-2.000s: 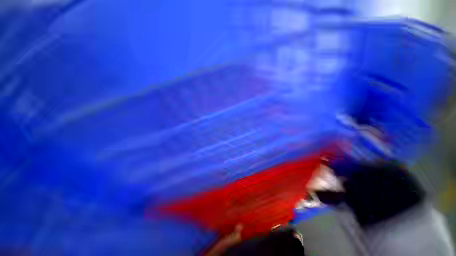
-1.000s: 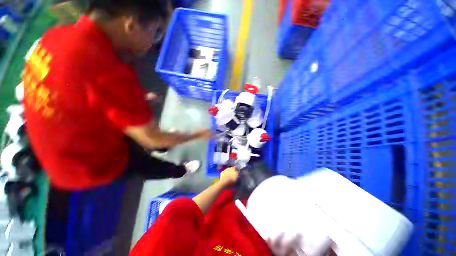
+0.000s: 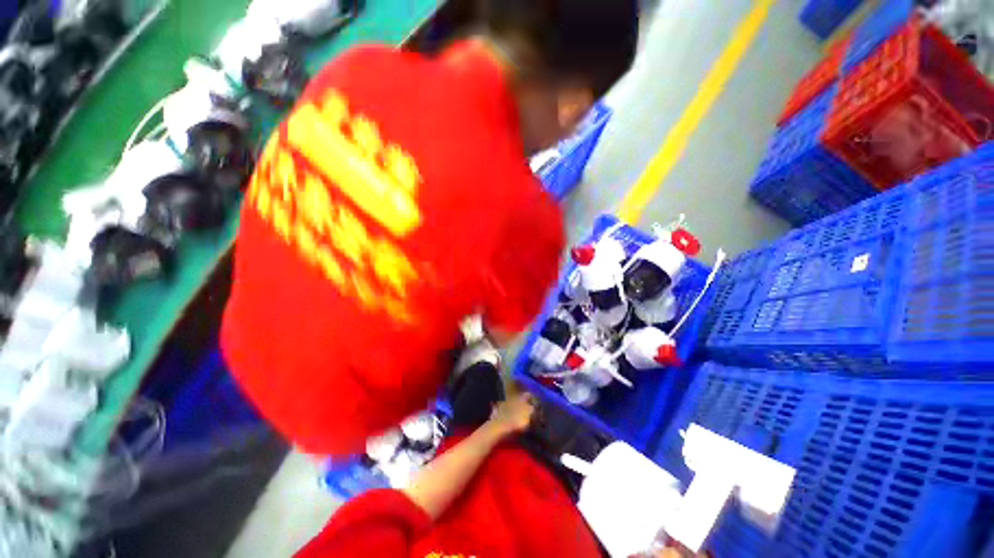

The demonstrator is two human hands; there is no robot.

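Observation:
A white unit [image 3: 627, 496] with a rounded body and boxy white bracket is at the bottom, right of centre. My right hand [image 3: 676, 550] is mostly cut off by the bottom edge; its fingertips are against the unit's underside, gripping it. My left hand [image 3: 514, 412] is small and blurred at the near corner of a blue crate [image 3: 643, 405]; a dark shape lies beside it, and its grip is unclear. The crate holds several white units with black and red ends, jumbled.
A person in a red shirt [image 3: 371, 240] leans close on the left. Units line the green bench [image 3: 65, 174] behind. Blue crates [image 3: 828, 294] are stacked at right, with a red crate [image 3: 905, 104] beyond. Another blue crate [image 3: 351, 477] sits low left.
The view has turned and the person in red now appears larger, bending nearer the crate. The white unit sits lower in view, and my right hand is less visible.

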